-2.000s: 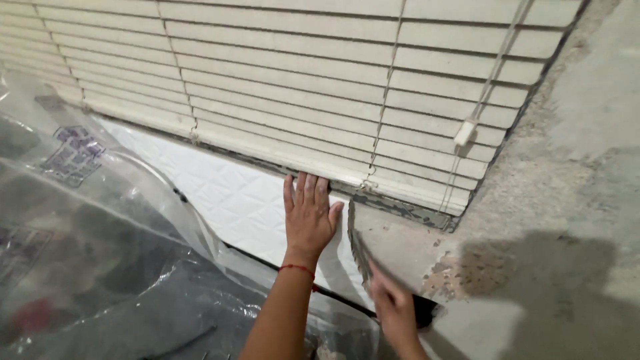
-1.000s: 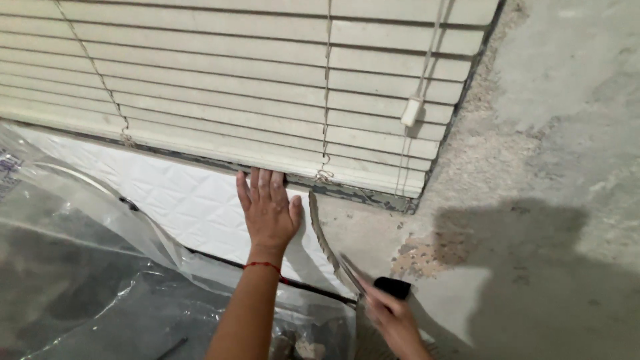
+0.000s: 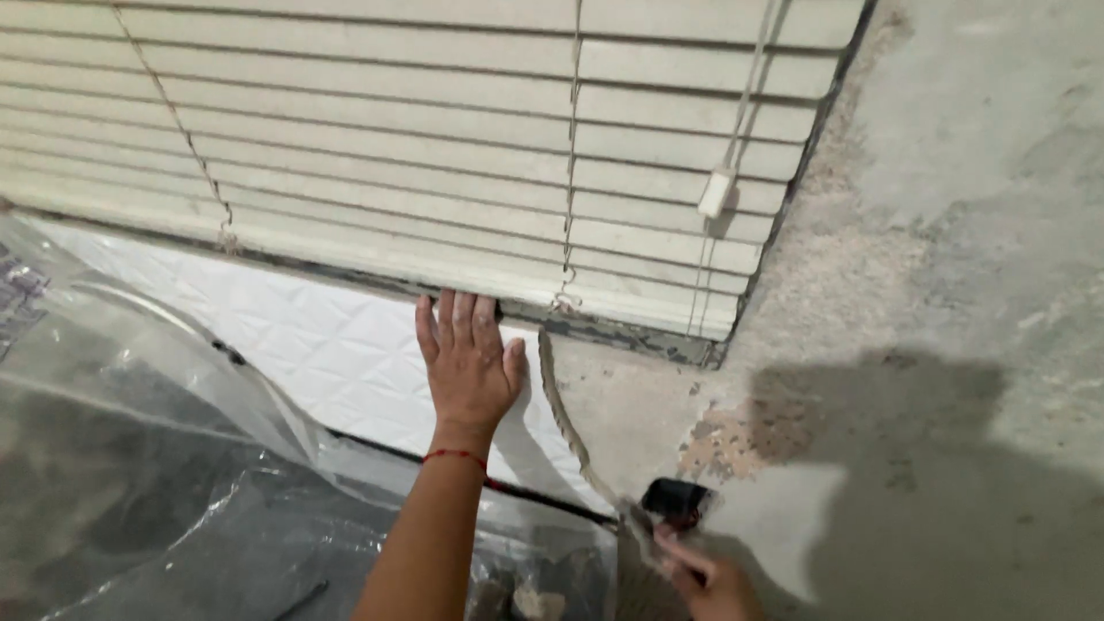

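Note:
My left hand [image 3: 470, 371], a red string bracelet at its wrist, lies flat with fingers apart on a white quilted-pattern panel [image 3: 345, 362] just below the window blind. At the lower right, my right hand [image 3: 703, 578] grips a blurred hand tool [image 3: 640, 528] that looks like a small trowel or putty knife; its exact kind is unclear. The tool is at the bottom end of a bead of grey-beige paste [image 3: 565, 423], which runs down the panel's right edge. A black box-like thing [image 3: 677, 502] is on the wall beside the tool.
White blinds [image 3: 388, 164] hang above, with a cord and white tassel [image 3: 716, 192]. Clear plastic sheeting [image 3: 216, 492] spreads below and left of the panel. Rough plastered wall [image 3: 966, 285] extends to the right, with a bare reddish patch [image 3: 733, 442] and a shadow.
My right hand has moved down along the panel's right edge with the tool. My left hand stays pressed on the panel. The view has shifted somewhat to the right.

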